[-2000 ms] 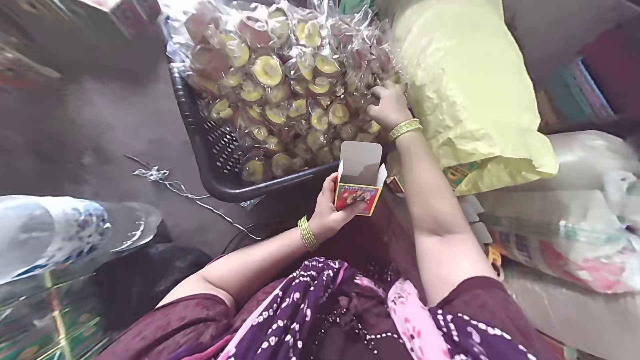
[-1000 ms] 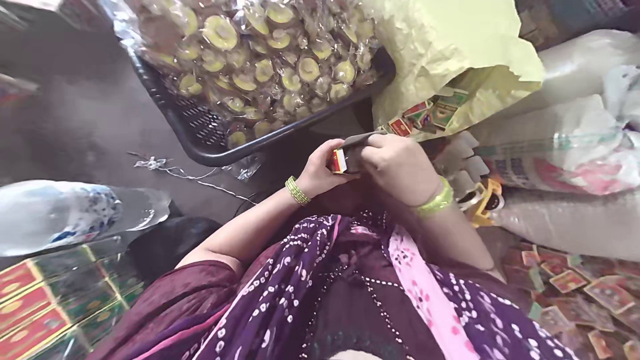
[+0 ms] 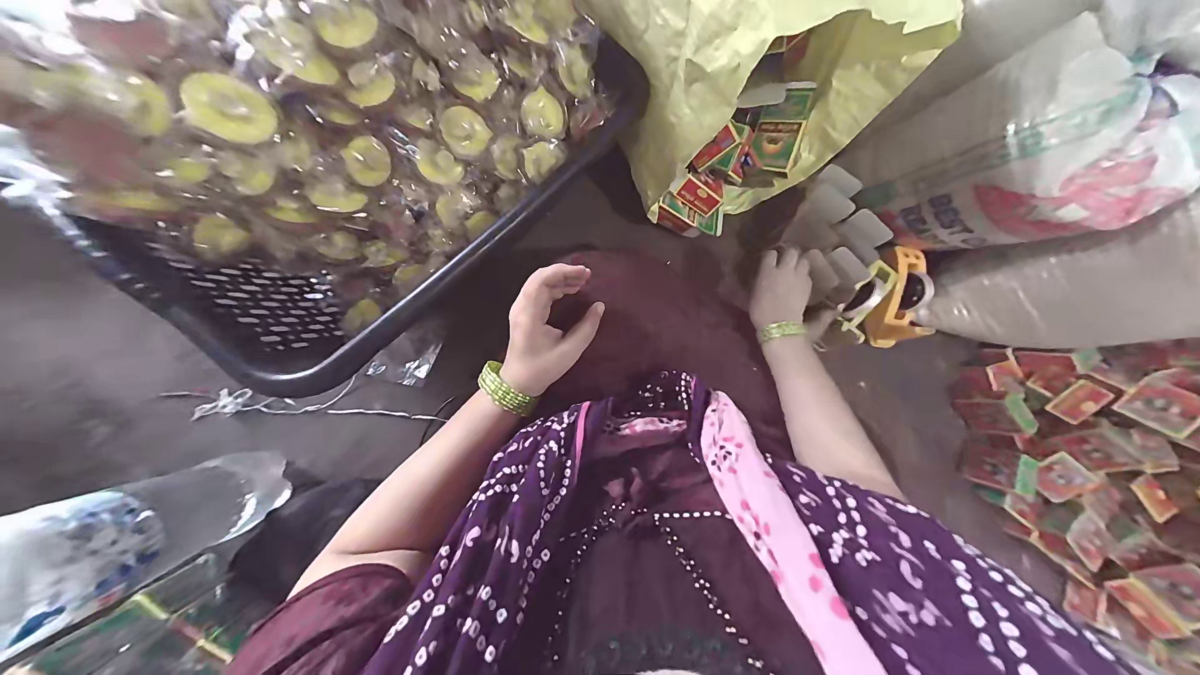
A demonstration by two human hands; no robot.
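My left hand [image 3: 551, 330] hangs over my lap with its thumb and fingers apart and nothing between them. To the right, my right hand [image 3: 781, 287] reaches to a cluster of small cardboard boxes [image 3: 848, 251] with raised flaps; its fingertips are partly hidden, so its hold cannot be told. A black plastic basket [image 3: 309, 375] at the upper left is heaped with clear plastic packets [image 3: 366, 159] showing round yellow pieces. Small printed red and green boxes [image 3: 698, 192] spill from the mouth of a yellow bag [image 3: 680, 84].
Orange and white toy-like objects [image 3: 895, 295] lie beside the open-flapped boxes. Printed plastic sacks [image 3: 1041, 178] stand at the right, above a spread of flat red and green cartons [image 3: 1078, 450]. White string [image 3: 244, 403] and a plastic-wrapped bundle [image 3: 84, 553] lie at the left.
The small box held by my hands one second ago is no longer in my left hand, which has opened. My right hand has moved away to the right, to the cluster of boxes.
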